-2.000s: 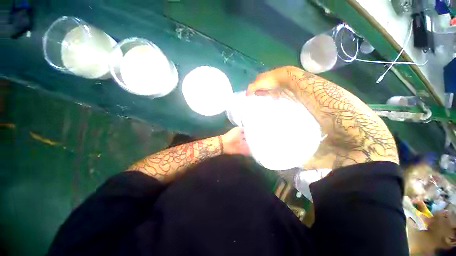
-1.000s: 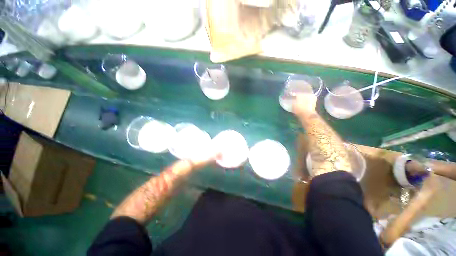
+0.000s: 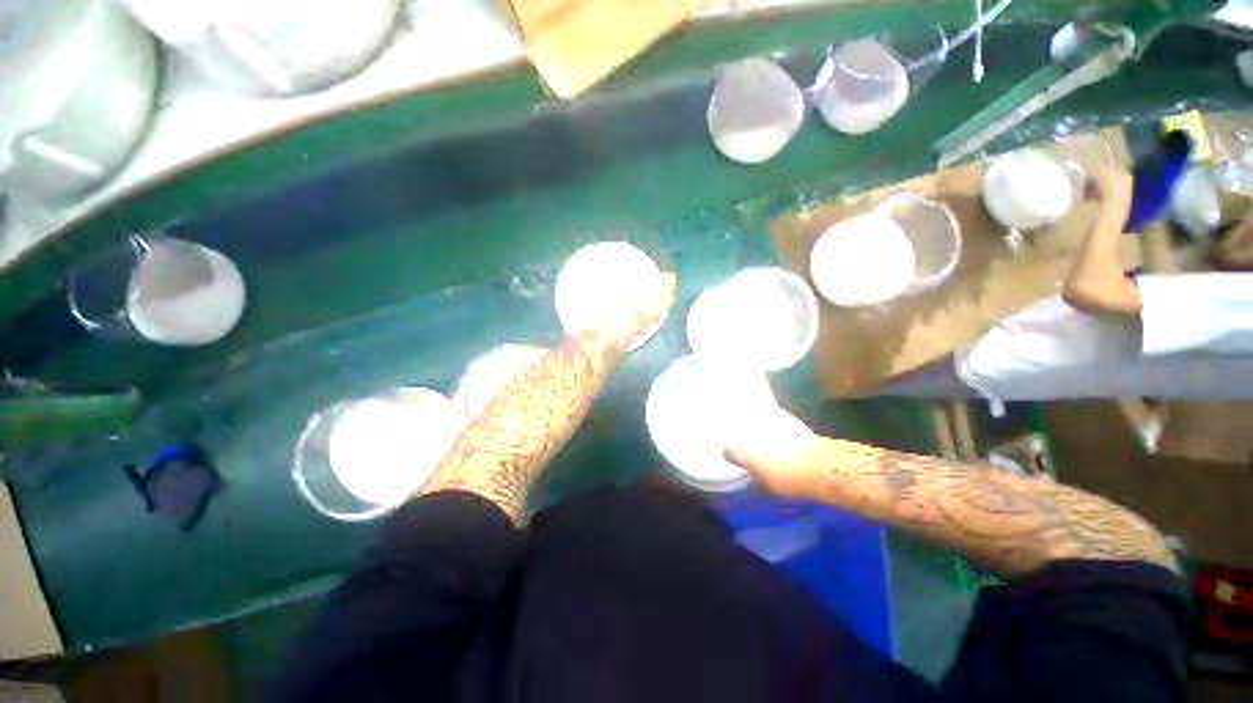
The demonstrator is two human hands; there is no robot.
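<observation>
My left hand [image 3: 635, 313] is on a white vessel [image 3: 605, 286] on the green bench; its fingers lie at the vessel's right side. My right hand [image 3: 772, 451] holds another white vessel [image 3: 694, 412] by its lower right side, at the near bench edge. A vessel with a clear rim [image 3: 753, 319] stands between and just behind it. Two more vessels stand at the left, one clear-walled [image 3: 392, 446] and one partly hidden behind my left forearm [image 3: 498, 378]. Glare hides detail on the white surfaces.
Vessels stand on the far belt [image 3: 756, 110]. A clear-walled vessel [image 3: 863, 258] stands on cardboard [image 3: 879, 341] at the right, near another person's hands. A dark cloth [image 3: 179, 483] lies at the left. A blue bin [image 3: 825, 563] is below the bench edge.
My right hand has come back from the far belt to the near edge and is on a vessel. My left hand is on a vessel farther in on the bench. The view has shifted.
</observation>
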